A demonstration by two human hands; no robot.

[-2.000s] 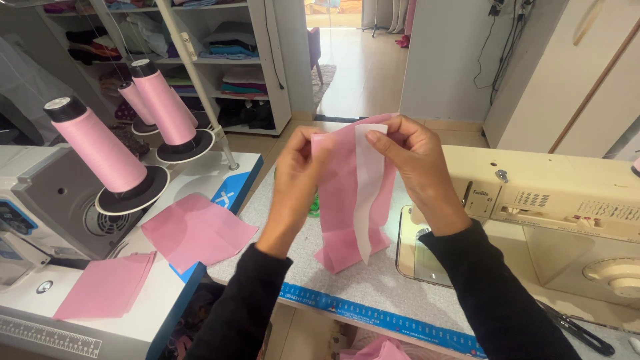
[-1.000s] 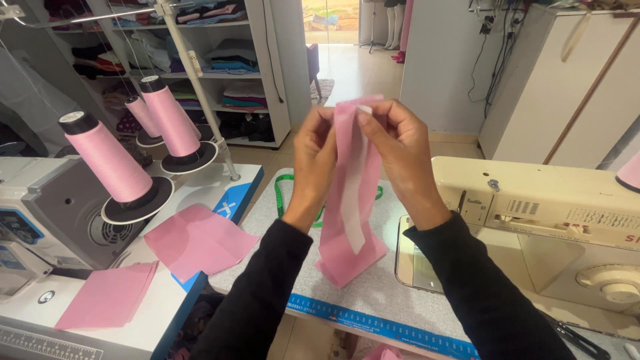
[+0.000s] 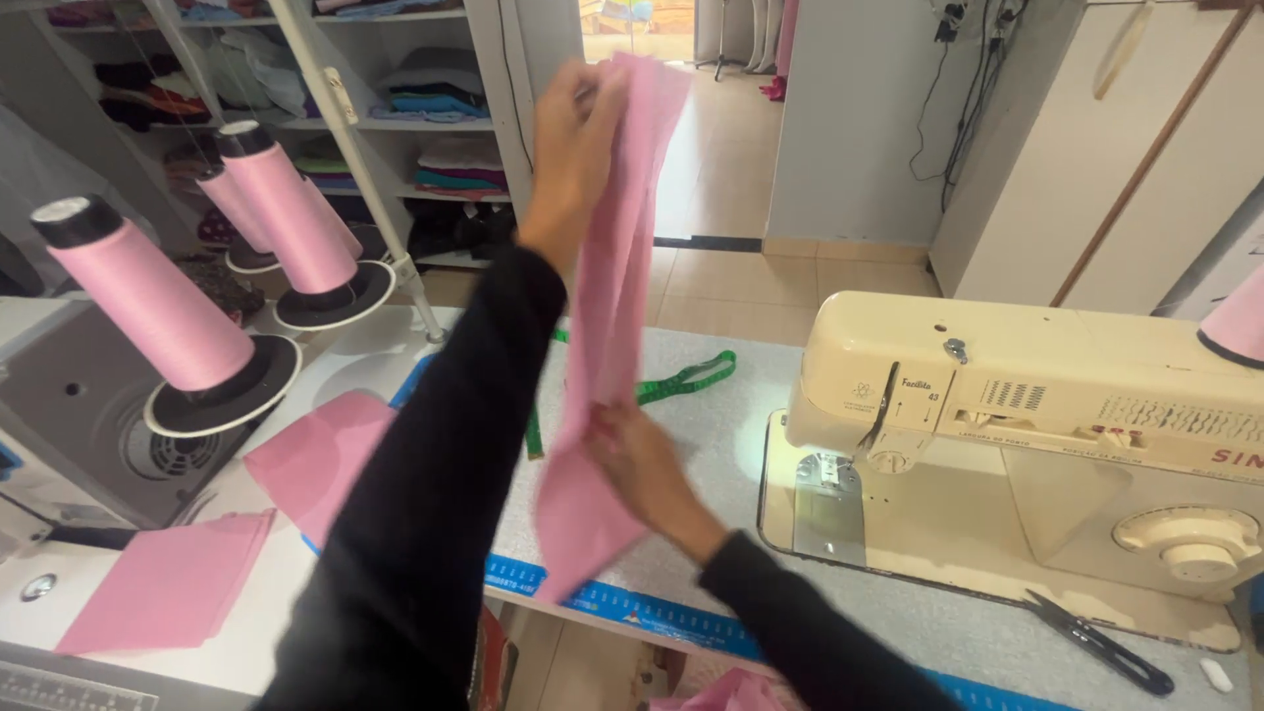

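Observation:
A long folded strip of pink fabric [image 3: 617,257] hangs between my hands over the table. My left hand [image 3: 578,138] grips its top end, raised high in front of the doorway. Lower down, my right hand [image 3: 642,469] is closed on the strip's middle, somewhat blurred. The bottom of the cloth flares out above the blue ruler tape [image 3: 632,612] along the table edge. A green tape measure [image 3: 691,380] lies on the table behind the cloth, partly hidden by it. The white strip does not show.
At right stands a cream sewing machine [image 3: 987,395], with black thread snips [image 3: 1101,642] in front. Pink thread cones [image 3: 148,301] rise at left above stacked pink fabric pieces [image 3: 168,583] and another pink piece [image 3: 321,459]. A metal thread-stand pole [image 3: 346,138] is near my left arm.
My left hand has risen with the fabric's top end. My right hand has moved down from the top to the middle of the fabric. The white strip has gone from view.

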